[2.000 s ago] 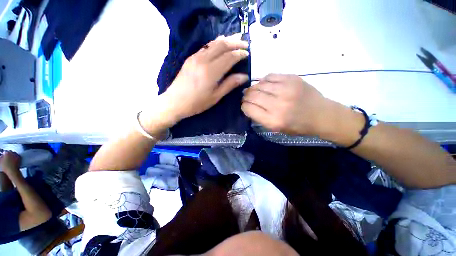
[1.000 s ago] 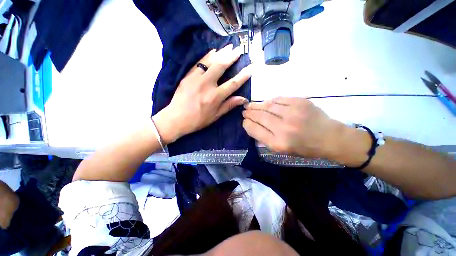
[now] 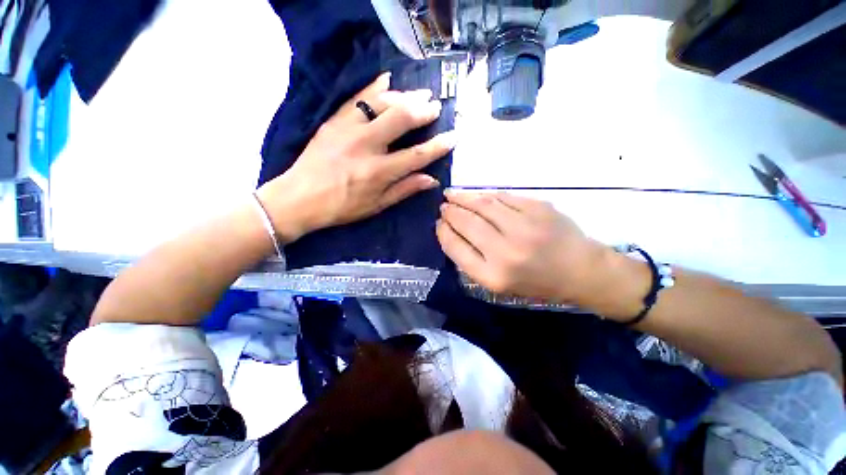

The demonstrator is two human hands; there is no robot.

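Note:
A dark navy garment panel (image 3: 394, 243) lies on the white table and runs up to the presser foot (image 3: 450, 78) of the sewing machine (image 3: 464, 23). My left hand (image 3: 348, 172) lies flat on the panel, fingers spread, fingertips just left of and below the foot; it grips nothing. My right hand (image 3: 515, 241) pinches the panel's right edge between thumb and fingertips, below the foot. Part of the cloth hangs over the table's front edge. The fingertips of my right hand partly hide the cloth edge.
A grey cylindrical attachment (image 3: 515, 83) stands right of the foot. Thread snips (image 3: 788, 197) lie at the right. A measuring tape (image 3: 357, 280) runs along the front edge. Dark cut pieces (image 3: 93, 37) lie at upper left. A dark brown-edged object (image 3: 779, 56) is at upper right.
The view has shifted, showing more of the machine head. My left hand's fingertips sit slightly farther from the foot than before. My right hand still pinches the cloth edge.

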